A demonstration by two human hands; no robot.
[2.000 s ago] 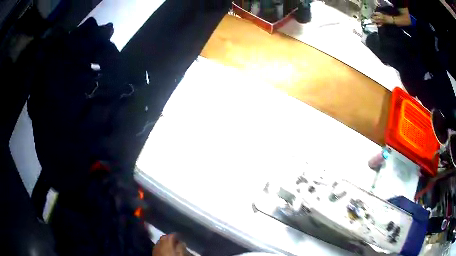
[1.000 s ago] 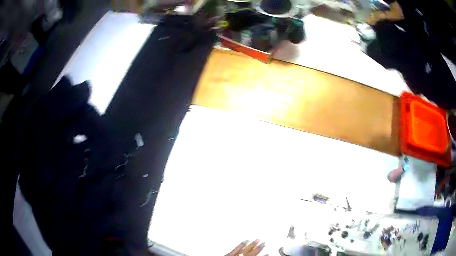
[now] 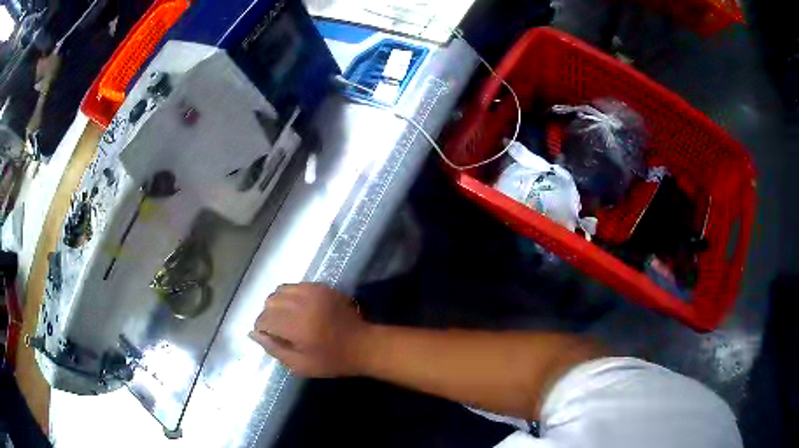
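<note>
My right hand (image 3: 308, 331) rests at the front edge of the white sewing table (image 3: 355, 144), over the measuring strip. Its fingers are curled in and no held thing shows. The bare forearm and white sleeve come from the lower right. The white sewing machine (image 3: 197, 131) stands beyond the hand, with its dark blue box (image 3: 280, 52) at the upper end. Gold-coloured scissors handles (image 3: 186, 280) lie under the machine arm. My left hand is out of the picture.
A red plastic basket (image 3: 604, 254) stands on the floor at right, holding a white bag (image 3: 541, 188) and a knotted clear or grey bag (image 3: 604, 131). A white cable (image 3: 517, 96) loops over its rim. A blue tray (image 3: 385, 68) and orange-red basket (image 3: 140, 52) are farther back.
The view has swung right to the machine's end and the floor basket. The dark cloth at left has gone out of view. My right hand now shows curled at the table edge.
</note>
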